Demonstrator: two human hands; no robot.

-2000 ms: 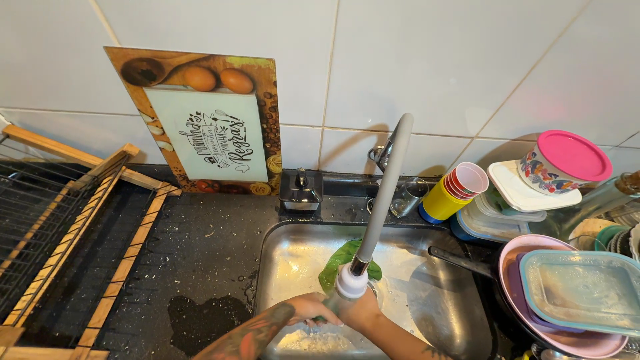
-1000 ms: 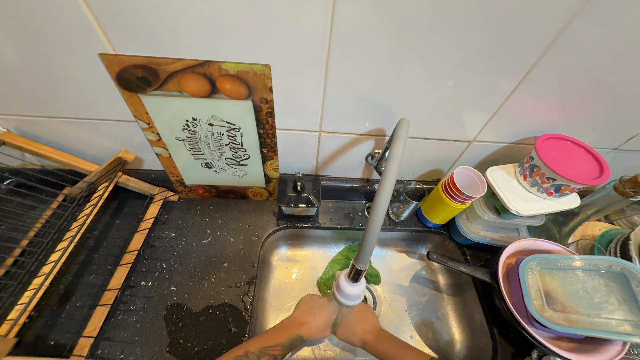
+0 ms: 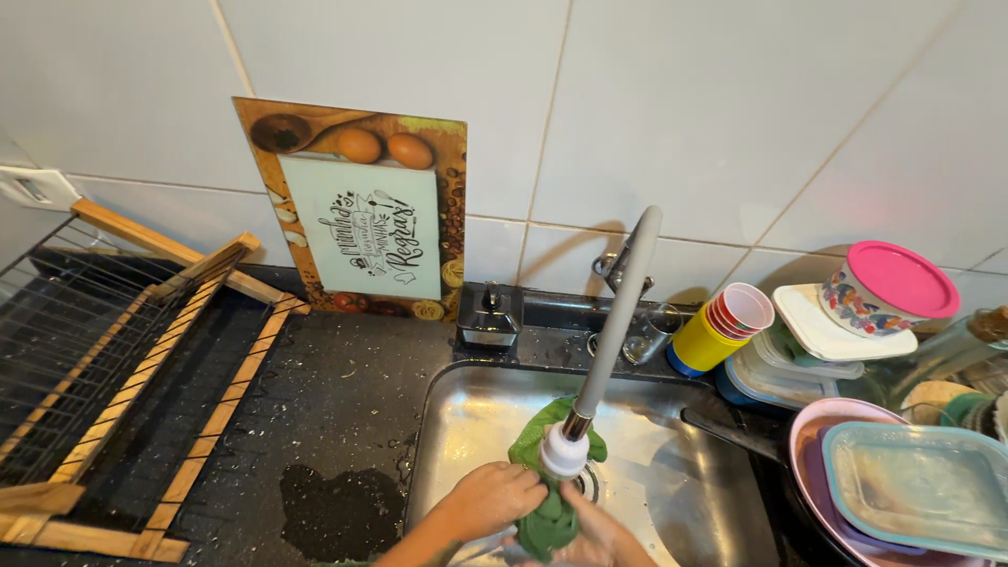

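Under the white spray head [image 3: 564, 450] of a grey tap hose, both of my hands are over the stainless steel sink [image 3: 677, 480]. My left hand [image 3: 496, 498] is curled over the left edge of a bunched green cloth [image 3: 549, 526], fingers bent against it. My right hand [image 3: 594, 531] supports the bunch from below and the right, its palm partly hidden by the cloth. Another green part, which looks like cloth or a leaf [image 3: 539, 429], lies behind the spray head near the drain; whether it joins the bunch cannot be seen.
A wood and wire dish rack [image 3: 213, 425] stands left, beside a decorated glass board [image 3: 378, 228] leaning on the tiles. Behind the sink are a black soap dispenser [image 3: 490, 315], a drinking glass [image 3: 652, 335] and stacked cups [image 3: 718, 331]. Plastic containers [image 3: 921, 484] and a pan handle [image 3: 732, 435] crowd the right.
My hands, close together beneath the spray head a second ago, have parted a little, and a dark green bunch now shows between them. The view has shifted slightly.
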